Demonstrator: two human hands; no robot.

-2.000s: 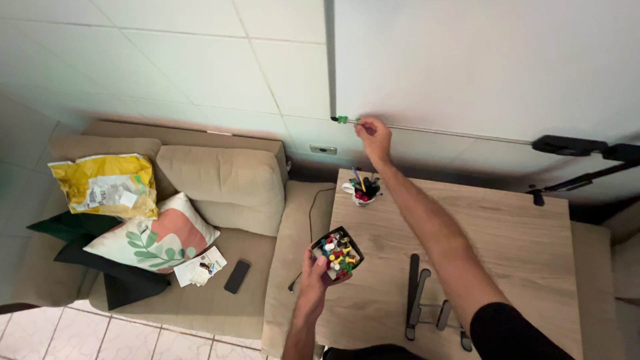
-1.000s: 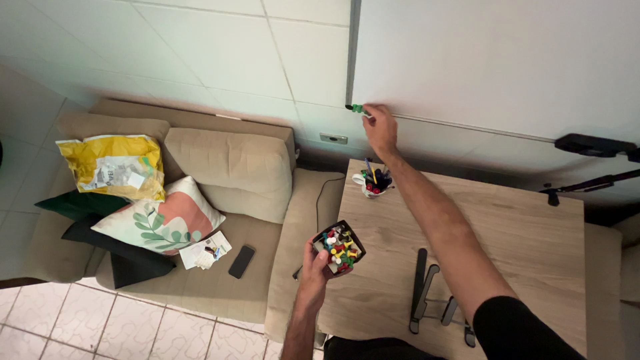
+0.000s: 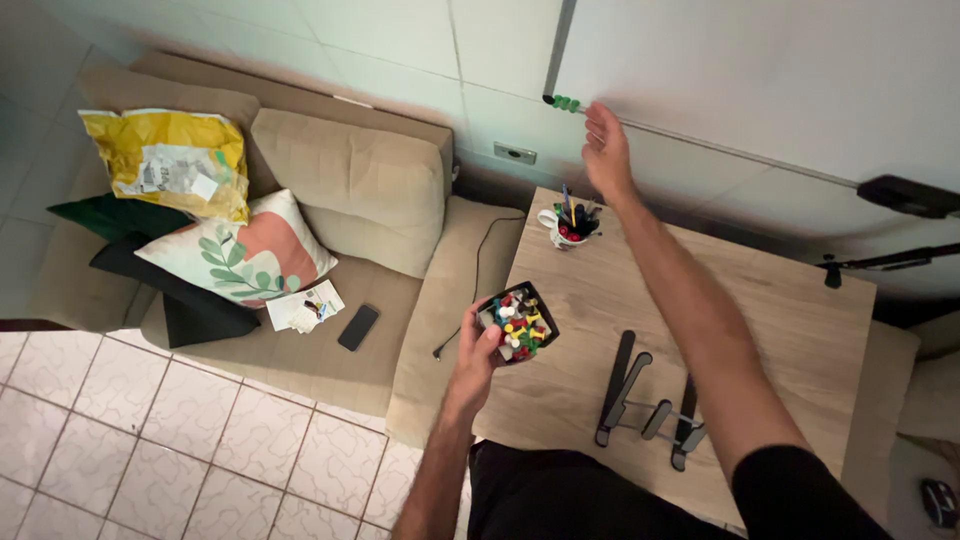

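My left hand (image 3: 480,352) holds a small black square box (image 3: 551,319) of mixed push pins (image 3: 517,322) in red, yellow, white, green and other colours, over the table's left edge. Up at the wall, my right hand (image 3: 606,146) is by the lower edge of a whiteboard (image 3: 750,82), near its left corner. Several green push pins (image 3: 566,103) sit in a row along that edge, just left of my right fingertips. Whether those fingers hold anything is hidden from view.
On the wooden table (image 3: 570,285) stand a white mug (image 3: 559,232) of pens and a folding laptop stand (image 3: 652,409). A beige sofa (image 3: 360,180) at left bears a yellow plastic bag (image 3: 176,161), cushions (image 3: 247,247), papers and a phone (image 3: 358,328). A black cable (image 3: 480,262) lies between.
My right hand was at the green pins at the board's corner; it is now slightly to their right. My left hand still holds the box of pins.
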